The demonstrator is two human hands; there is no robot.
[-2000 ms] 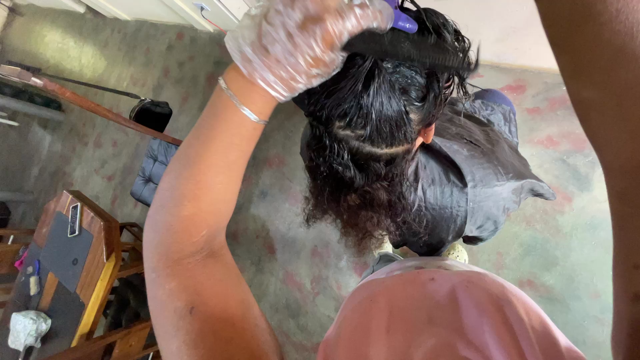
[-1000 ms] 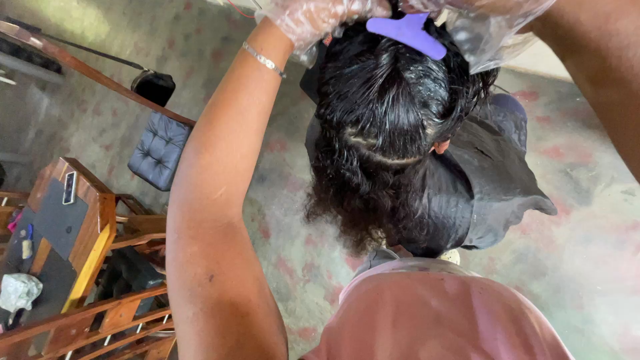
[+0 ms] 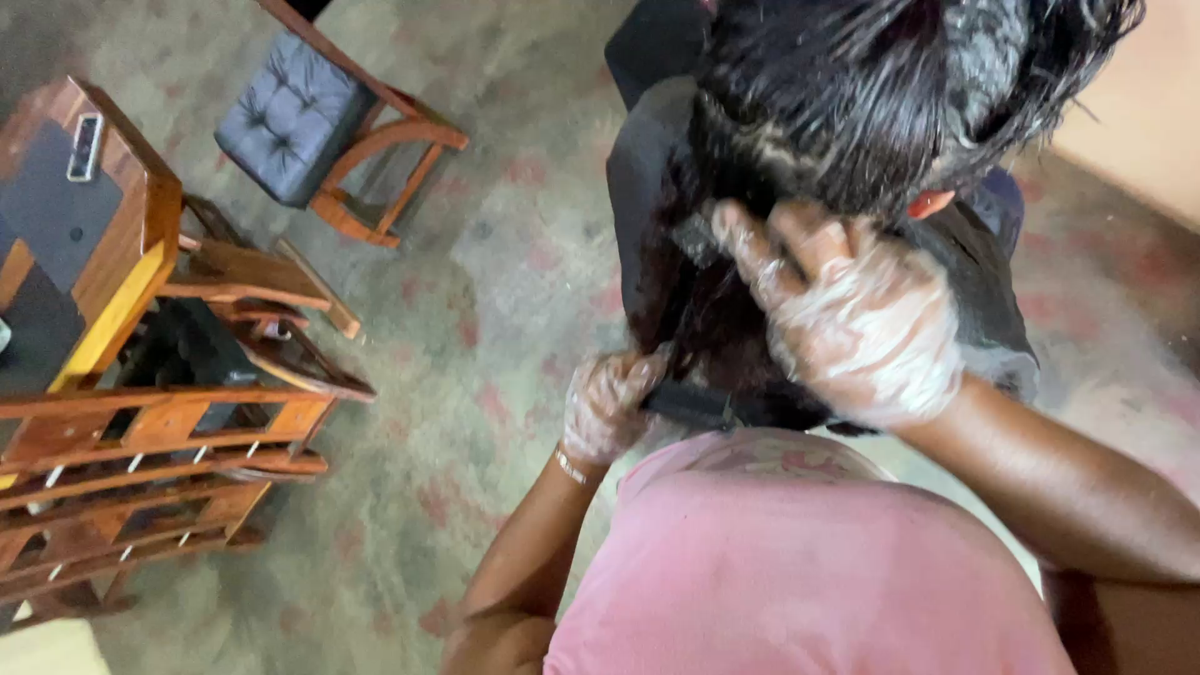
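A person in a dark cape [image 3: 966, 272] sits before me, the head seen from above. Wet dark hair [image 3: 844, 103] covers the crown, with a parting low at the back. My right hand [image 3: 862, 319], in a clear plastic glove, lies at the loose hair below the parting; a dark comb-like piece [image 3: 696, 239] shows beside its fingertips, and whether the fingers hold it is unclear. Lower left, my left hand [image 3: 609, 403], also gloved and with a bracelet at the wrist, is closed around the end of a dark flat tool [image 3: 689, 403], whose kind I cannot tell, near the hair ends.
A wooden table [image 3: 150, 202] with dark inlays stands at the left, a phone-like object [image 3: 85, 147] on it. Behind it is a stool with a tufted dark cushion [image 3: 291, 117]. A slatted wooden chair [image 3: 169, 422] is at the lower left. A pale wall [image 3: 1134, 122] rises at the upper right.
Both hands have come down from the top of the head to the loose hair at the back. The purple clip seen on top earlier is out of view. The view has shifted.
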